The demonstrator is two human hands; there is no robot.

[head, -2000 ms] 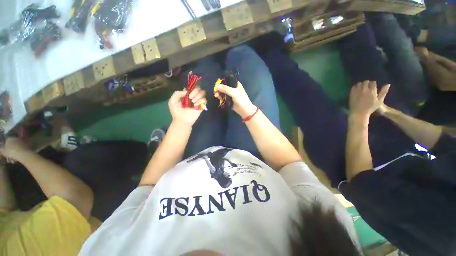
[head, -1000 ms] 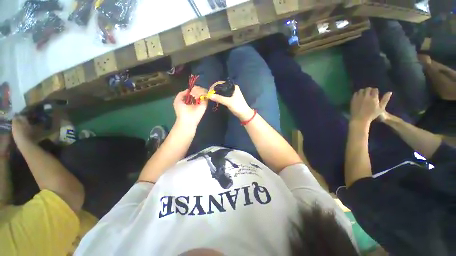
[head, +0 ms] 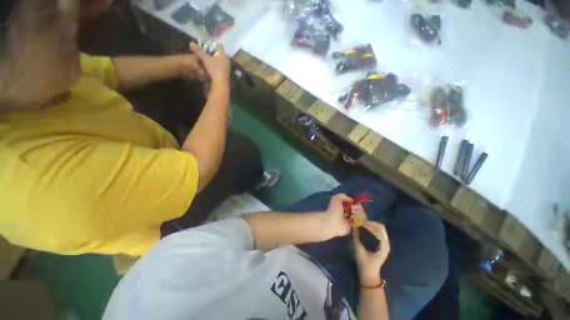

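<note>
My left hand (head: 339, 216) is closed around bright red wires (head: 361, 199), whose ends stick out past the fingers over my lap. Small yellow plugs (head: 355, 222) sit between my two hands, at the fingertips. My right hand (head: 373, 250), with a red band at the wrist, touches the yellow plugs with thumb and fingers. A dark bundle, seemingly the black cable coil (head: 373, 240), shows in its curled palm, blurred and partly hidden.
The white-covered table (head: 494, 94) with its wooden pallet edge (head: 369, 140) runs diagonally ahead. It bears bagged cable sets (head: 377, 89) and black sticks (head: 462, 159). A person in yellow (head: 106, 175) sits close at my left, hands at the table edge.
The view has swung left, bringing the person in yellow and more bagged sets into view; the person at the right is gone. My hands remain together at the red wires and yellow plugs.
</note>
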